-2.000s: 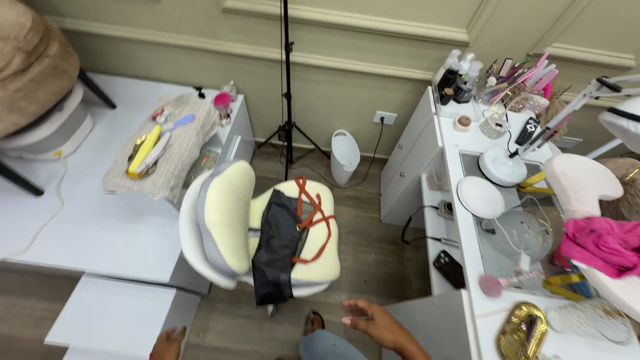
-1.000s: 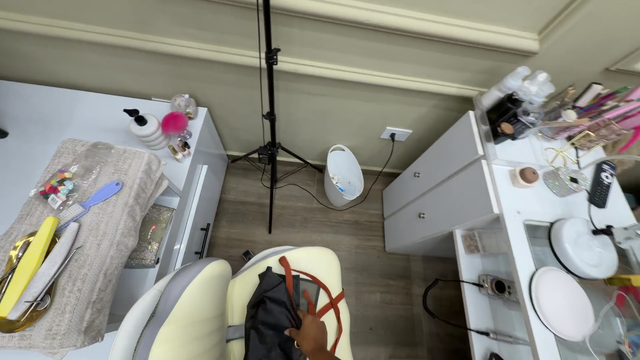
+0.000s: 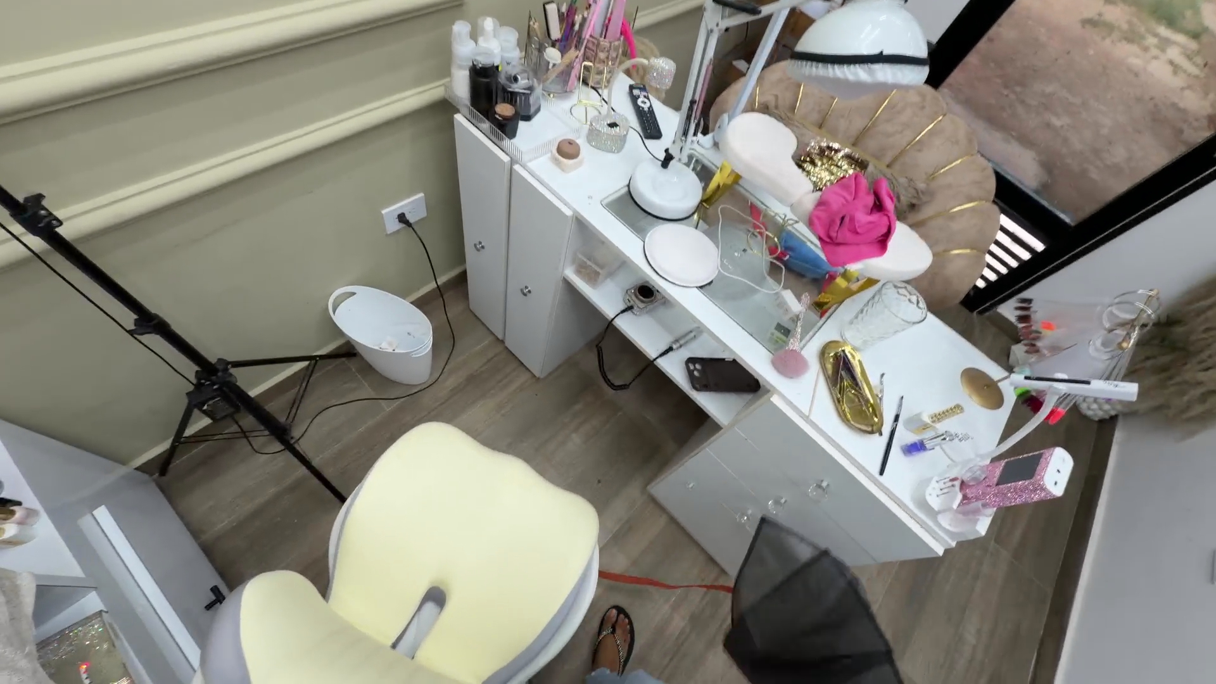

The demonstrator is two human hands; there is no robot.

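Neither my left hand nor my right hand shows in the head view. A black sheer cloth (image 3: 807, 608), perhaps an apron, hangs at the bottom right in front of the desk drawers; whatever holds it is out of frame. Its red-orange strap (image 3: 665, 581) stretches left toward the chair. The pale yellow cushioned chair (image 3: 465, 541) stands at the bottom left with its seat bare. My sandalled foot (image 3: 614, 638) is on the floor between chair and cloth.
A white manicure desk (image 3: 608, 228) holds a lamp base (image 3: 665, 190), a gold tray (image 3: 850, 388), a pink brush (image 3: 790, 361) and a glittery pink device (image 3: 1016, 478). A phone (image 3: 722, 374) lies on its shelf. A black tripod (image 3: 214, 380) and white bin (image 3: 385, 332) stand by the wall.
The black cloth with red-orange straps lay on the chair seat, where a hand took hold of it; now it hangs off to the right. The view has swung right toward the desk.
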